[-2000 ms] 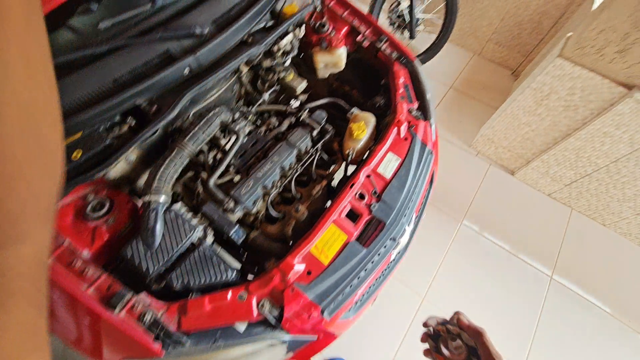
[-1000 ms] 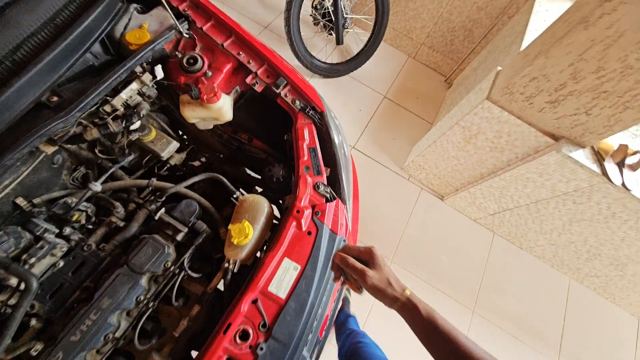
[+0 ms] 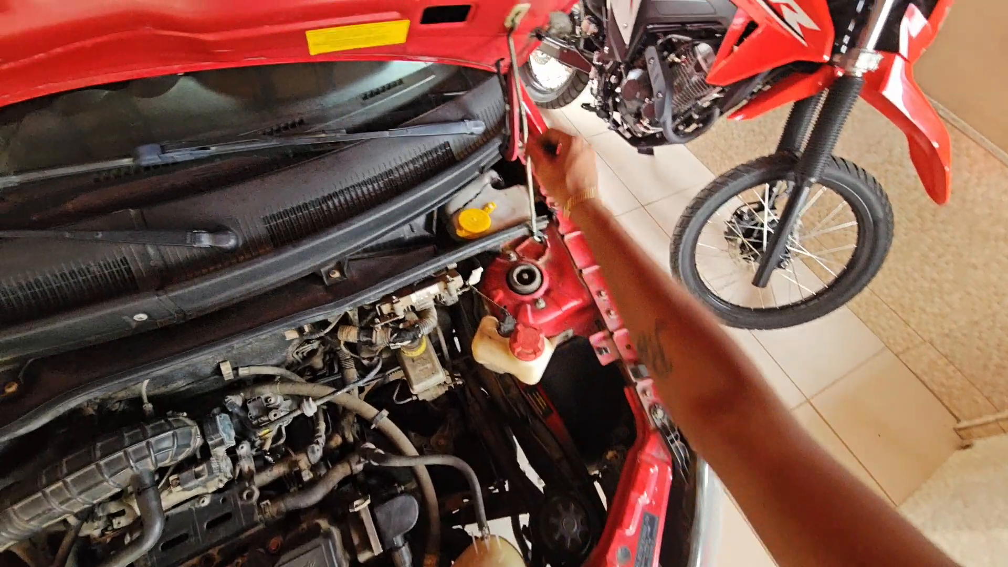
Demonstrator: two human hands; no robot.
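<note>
My right hand [image 3: 562,167] reaches across the fender of a red car and is at the thin metal hood prop rod [image 3: 530,189], fingers curled; whether they close round the rod cannot be told. The rod runs from a mount near the strut tower [image 3: 526,277] up to the raised red hood [image 3: 213,39]. Left of the rod's foot is a reservoir with a yellow cap [image 3: 474,222]. A whitish reservoir with a red cap [image 3: 526,343] sits below the tower. My left hand is out of view.
The engine [image 3: 260,504] with its hoses fills the lower left. Wiper arms [image 3: 307,140] lie along the windshield base. A red and black motorcycle [image 3: 811,157] stands on the tiled floor beyond the fender, near a textured wall.
My right hand has moved from the car's front edge to the prop rod beside the windshield. The view has swung toward the windshield, bringing the raised hood and the motorcycle in.
</note>
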